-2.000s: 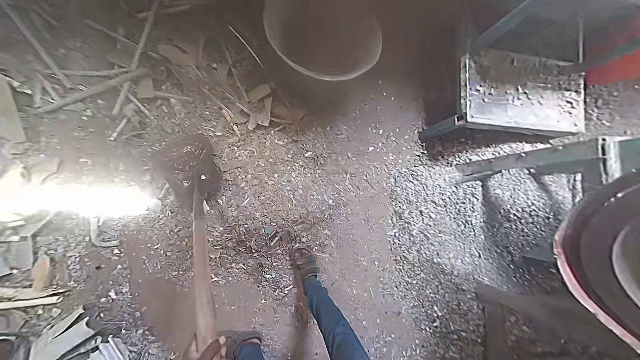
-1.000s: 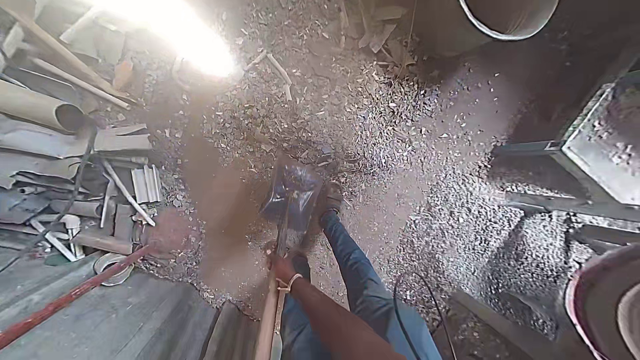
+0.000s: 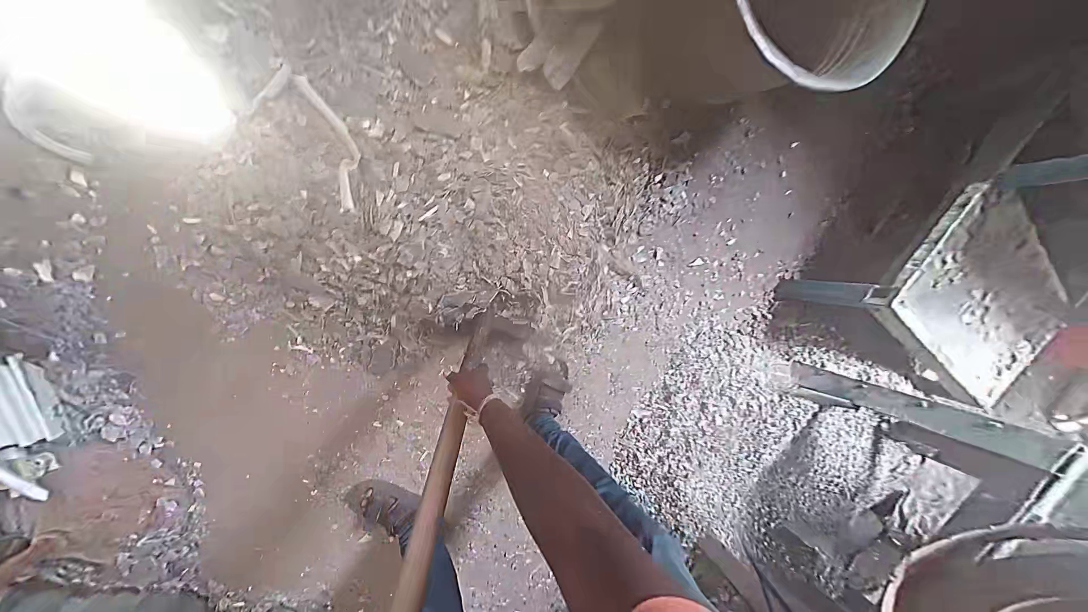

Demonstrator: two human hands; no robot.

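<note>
My right hand (image 3: 472, 387) grips the wooden handle (image 3: 439, 480) of a shovel, low on the shaft near the blade. A pale band circles that wrist. The shovel blade (image 3: 489, 319) lies at the lower edge of a heap of chips and scraps (image 3: 476, 221), partly hidden by debris. The handle runs down to the bottom edge between my two feet. My left hand is out of view.
A pale bucket (image 3: 837, 76) is at the top right. On the right stand a metal frame (image 3: 935, 416) and fine pale granules (image 3: 714, 433). A round rim (image 3: 977, 544) shows at bottom right. Corrugated pieces (image 3: 25, 404) lie left. Bright glare covers the top left.
The blade has moved forward, away from beside my foot, to the heap since one second ago. My right hand has moved forward with it. The view has shifted.
</note>
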